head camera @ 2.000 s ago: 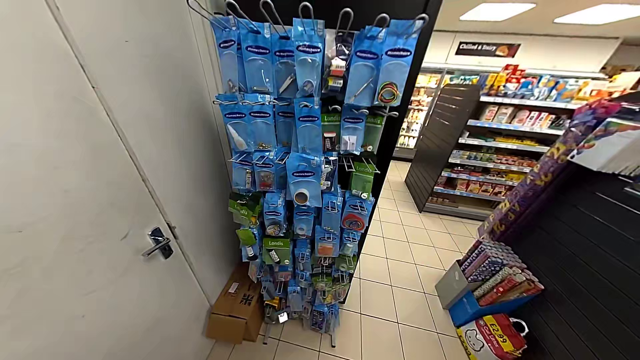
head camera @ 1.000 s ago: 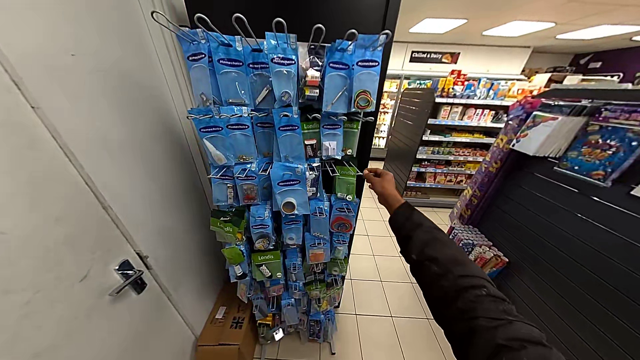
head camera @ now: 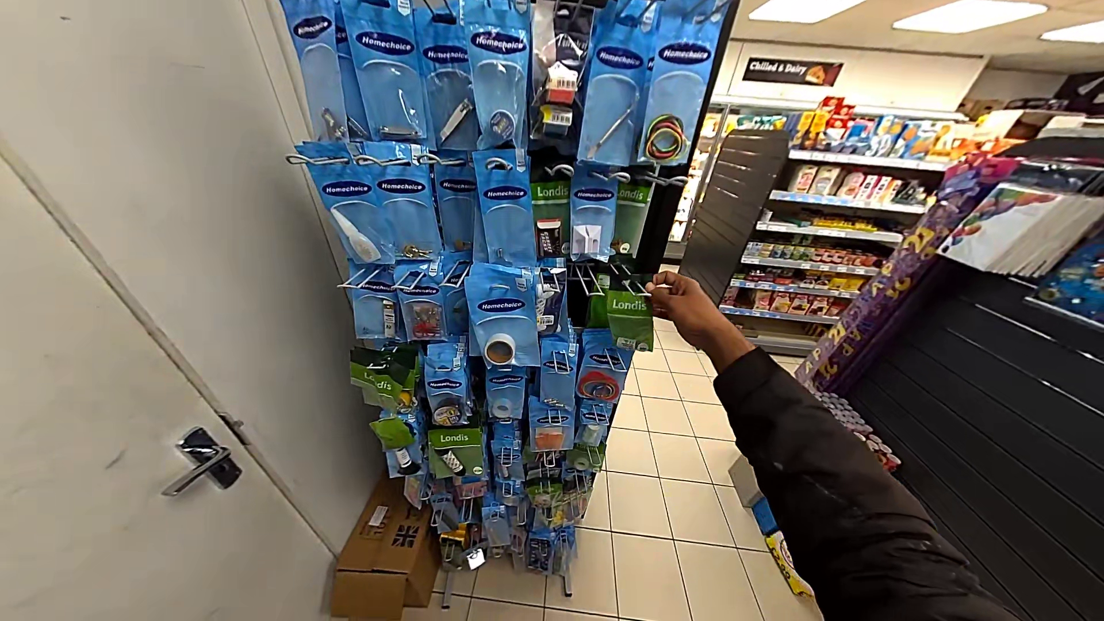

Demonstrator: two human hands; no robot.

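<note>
My right hand (head camera: 686, 309), in a dark sleeve, reaches in from the right, its thumb and fingers pinching the upper right edge of a green hang-sell packet (head camera: 630, 319). That packet sits at the front end of a metal hook on the right side of a tall display rack. Blue packets of small household goods hang all over the rack, among them one with coloured bands (head camera: 665, 140) and one with a roll of tape (head camera: 500, 348). Further green packets (head camera: 551, 203) hang higher up. My left hand is out of view.
At the left is a pale door with a metal handle (head camera: 207, 461). A cardboard box (head camera: 385, 552) stands on the floor by the rack's base. Black slatted wall panels (head camera: 992, 414) run along the right, and stocked grocery shelves (head camera: 819, 233) stand behind.
Two seconds ago no hand was in view; my right hand then came in from the right. The green packet now hangs further forward, at my fingers. The view has moved closer to the rack.
</note>
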